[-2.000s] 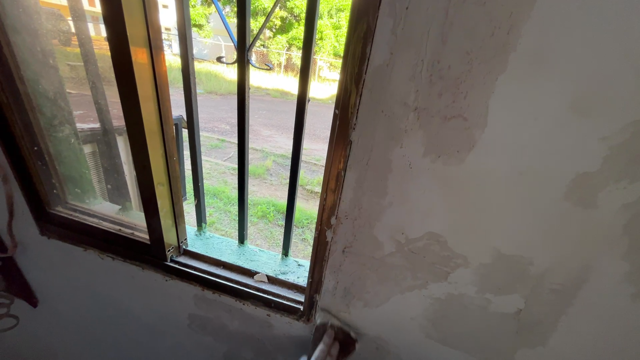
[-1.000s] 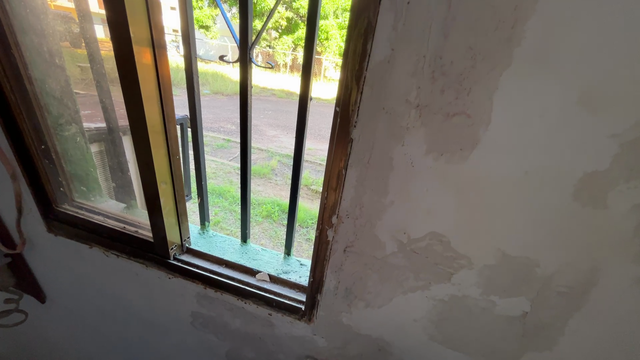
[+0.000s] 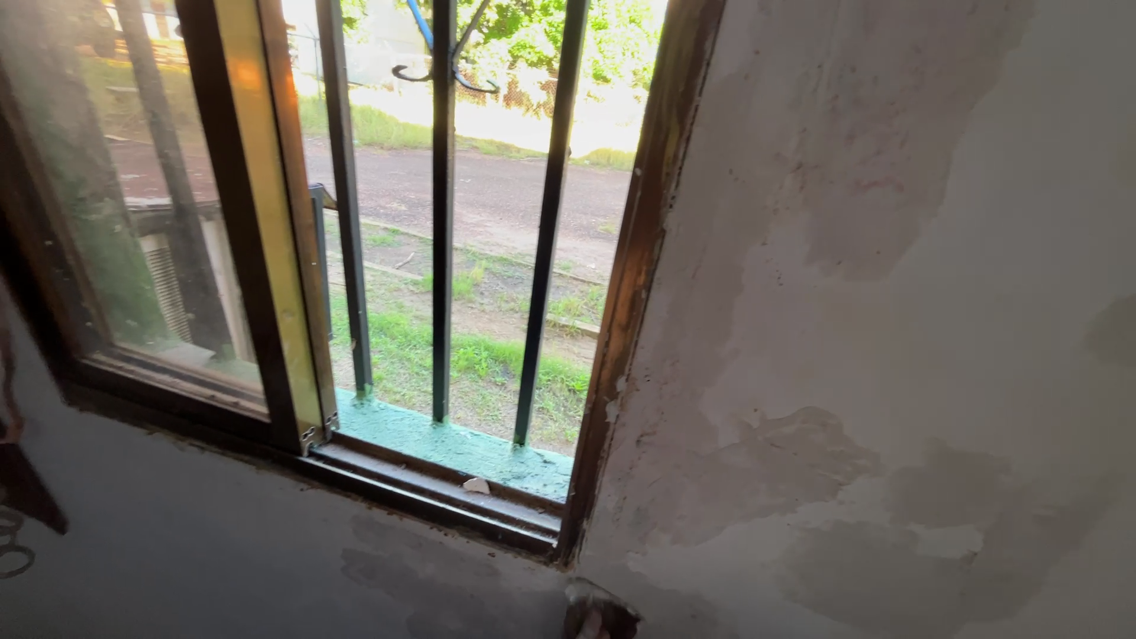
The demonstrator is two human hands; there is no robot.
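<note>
At the bottom edge of the view, the fingers of a hand, apparently my right hand point(image 3: 590, 628), are closed on a dark flat-bladed tool, likely a putty knife point(image 3: 612, 611). Its blade lies at the wall just below the lower right corner of the window frame point(image 3: 568, 546). Most of this hand and the tool's handle are cut off by the edge of the picture. The painted wall point(image 3: 852, 346) around it bears uneven grey-brown patches. My left hand is out of view.
A sliding window panel point(image 3: 271, 222) stands at the left of the opening, with dark metal bars point(image 3: 442, 266) outside. A small pale chip point(image 3: 477, 485) lies in the lower window track. A dark object with a coil point(image 3: 16, 559) hangs at the far left.
The hand and tool, seen below the frame's corner two seconds ago and out of view one second ago, are back at the bottom edge.
</note>
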